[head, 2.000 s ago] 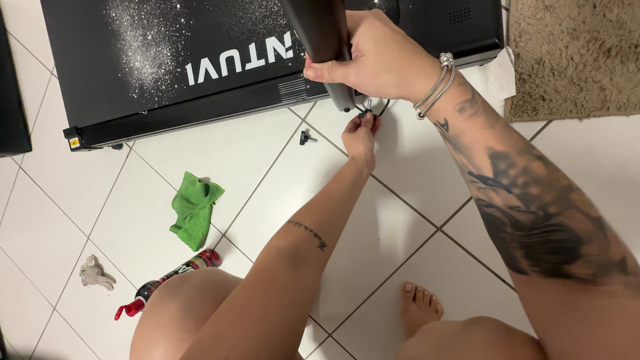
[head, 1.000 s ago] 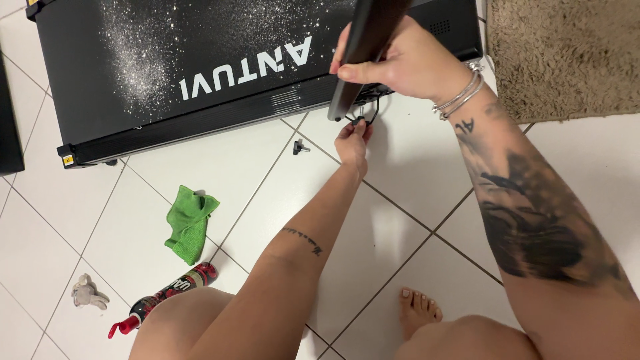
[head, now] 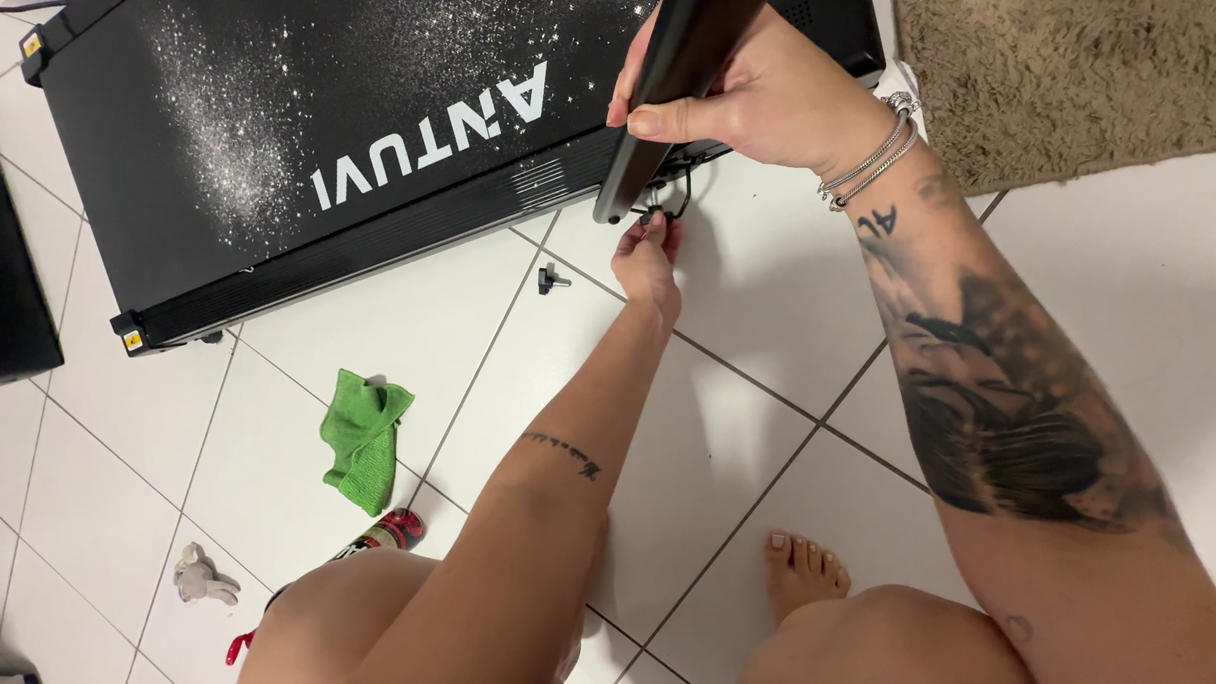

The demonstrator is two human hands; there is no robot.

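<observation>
My right hand is closed around a black metal post, which slants over the near side of a black treadmill. White powder or specks lie scattered on the treadmill's belt. Close to the post's lower end, my left hand pinches a black knob between thumb and fingers. A black cable loops beside the knob. Where the knob meets the post or frame is partly hidden. A second black knob with a metal screw lies on the white tiles left of my left hand.
A green cloth lies on the floor, with a red and black bottle partly behind my knee. A small grey plush toy lies farther left. A brown shaggy rug is at the upper right. My bare foot rests on the tiles.
The post has tilted a little in my right hand. My left hand stays at the knob near its lower end. More of the bottle is now hidden by my knee.
</observation>
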